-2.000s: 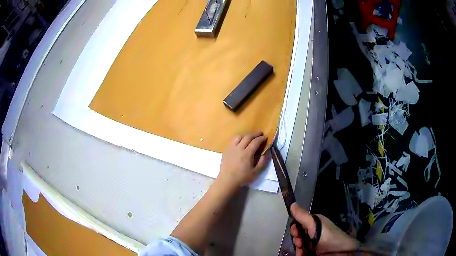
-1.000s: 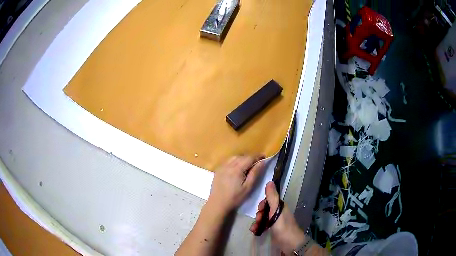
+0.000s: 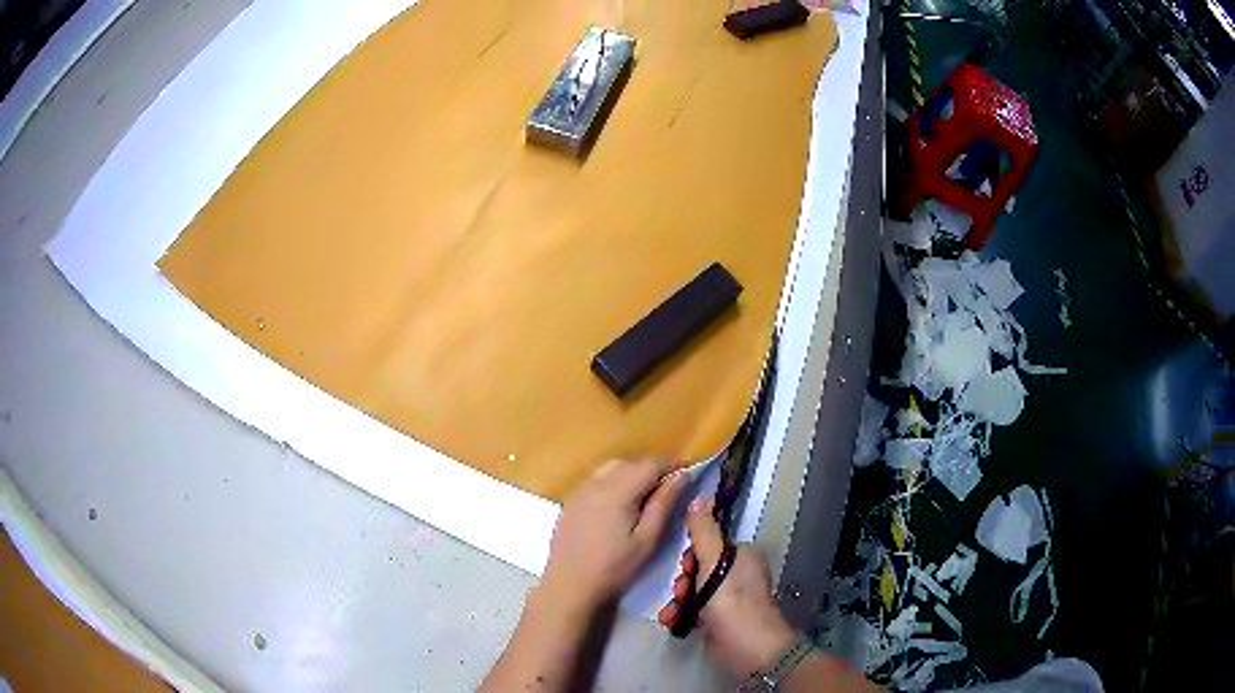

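Note:
The orange-tan garment panel (image 3: 406,271) lies over a white underlay (image 3: 366,467). My right hand (image 3: 725,589) holds the tailor's shears (image 3: 733,485) by their black handles, the blades along the panel's right edge near its lower corner. My left hand (image 3: 610,528) is on the panel's lower corner; its fingertips are curled at the edge, so its hold is partly hidden. A dark fabric weight (image 3: 666,330) lies on the panel above my hands. A silver metal weight (image 3: 582,92) lies farther up, and another dark bar (image 3: 767,18) is near the top.
The pale grey table (image 3: 176,447) has a metal edge strip (image 3: 829,406) on the right. On the floor are white offcuts (image 3: 968,339) and a red stool-like object (image 3: 968,149). Another orange piece (image 3: 54,623) shows at lower left. A white rounded rim shows at the bottom right.
The view has shifted, showing more of the far panel. The shears have moved from the corner to lie along the right edge, and my right hand is now closer to my left.

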